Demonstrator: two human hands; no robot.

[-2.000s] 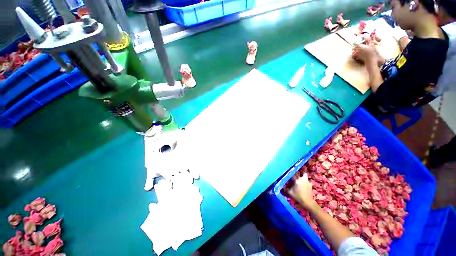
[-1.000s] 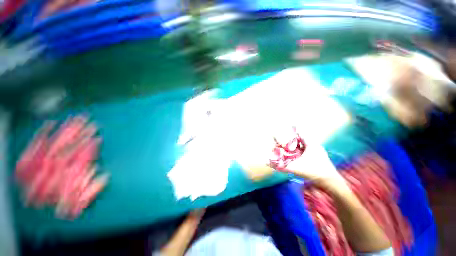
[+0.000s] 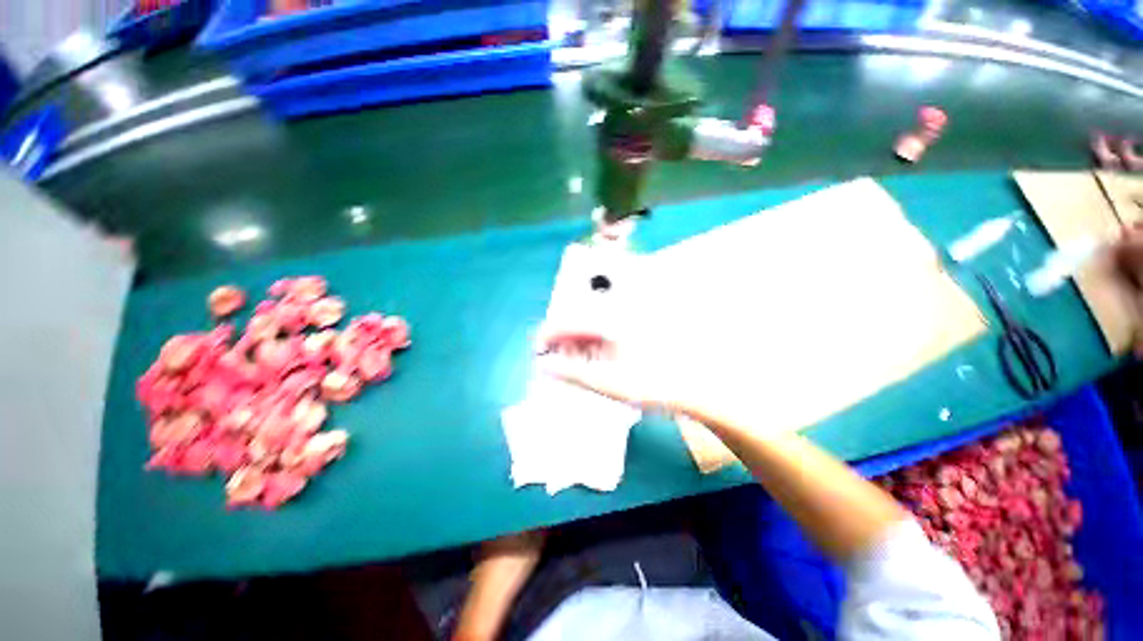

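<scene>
My right hand [image 3: 589,373] reaches in from the lower right over the white gloves [image 3: 570,432]. It is washed out and blurred, with pink-red petal parts [image 3: 579,346] at its fingers. My left hand [image 3: 511,546] is low at the bench's front edge, small and blurred; its fingers cannot be made out. The green lever press [image 3: 639,138] stands behind, with white padding [image 3: 583,282] and a dark round hole below it. A loose pile of petal parts [image 3: 257,388] lies on the bench at left.
A cardboard sheet [image 3: 802,313] lies right of the press, scissors [image 3: 1025,357] beyond it. The blue bin [image 3: 1109,463] of petal parts is at lower right. A figurine part [image 3: 921,134] stands on the conveyor belt [image 3: 439,163]. A pale board [image 3: 57,376] is at left. Another person's hand [image 3: 1128,269] shows far right.
My right hand has come out of the blue bin with petal parts and moved left to the gloves. My left hand has come into view at the bench edge. The view has swung left.
</scene>
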